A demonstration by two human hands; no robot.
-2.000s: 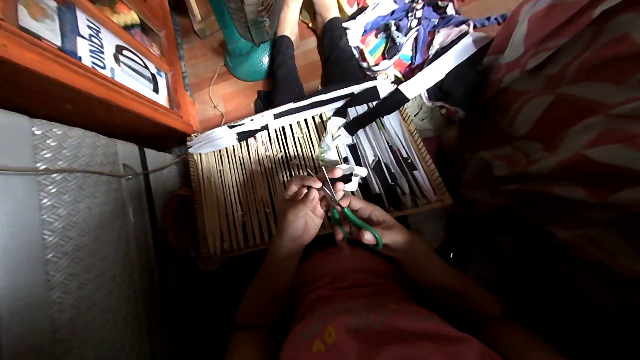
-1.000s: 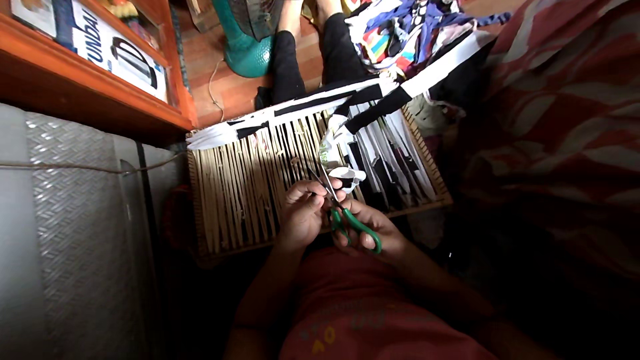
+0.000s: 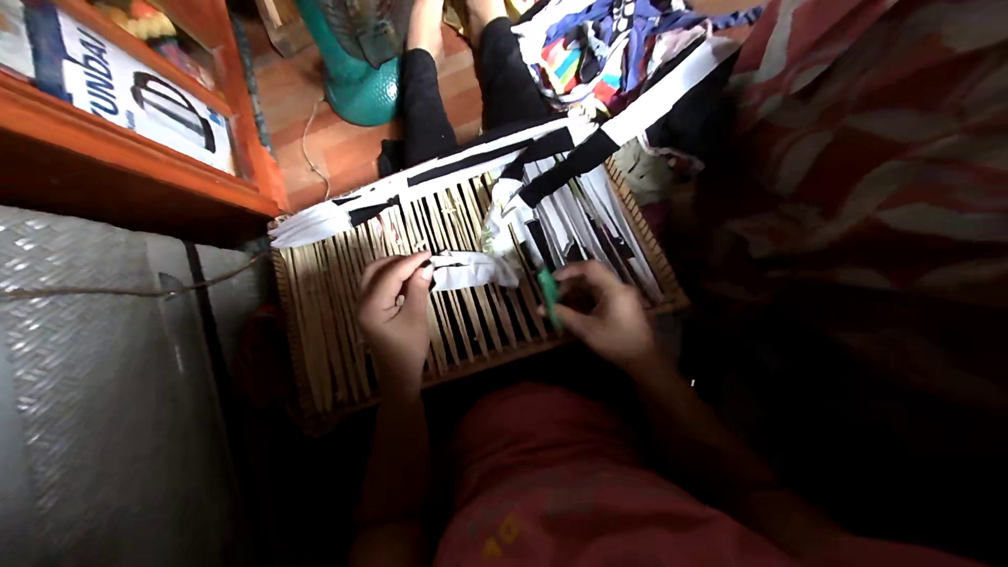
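Note:
My left hand [image 3: 398, 303] pinches the end of a white fabric strip [image 3: 472, 270] between thumb and fingers. That strip runs right toward a bunched pale piece of fabric on a slatted frame [image 3: 331, 319]. My right hand [image 3: 602, 307] holds green-handled scissors [image 3: 549, 295] at the frame's right half; their blades are blurred. White and black strips [image 3: 598, 206] fill the frame's right side between its slats. A long black-and-white strip [image 3: 571, 171] lies across the upper right. More white and black fabric [image 3: 457, 161] stretches along the far edge.
Beyond the frame are another person's legs [image 3: 429, 94] in black leggings and a green fan base [image 3: 364, 93]. A colourful cloth heap [image 3: 610, 51] lies at the far right. An orange wooden cabinet [image 3: 260, 169] and a grey textured surface [image 3: 87, 394] stand at left. Patterned fabric [image 3: 866, 181] hangs at right.
My hands were close together at the scissors and the white strip; now they are apart. The right hand has moved right with the scissors, and the strip is stretched out from my left fingers.

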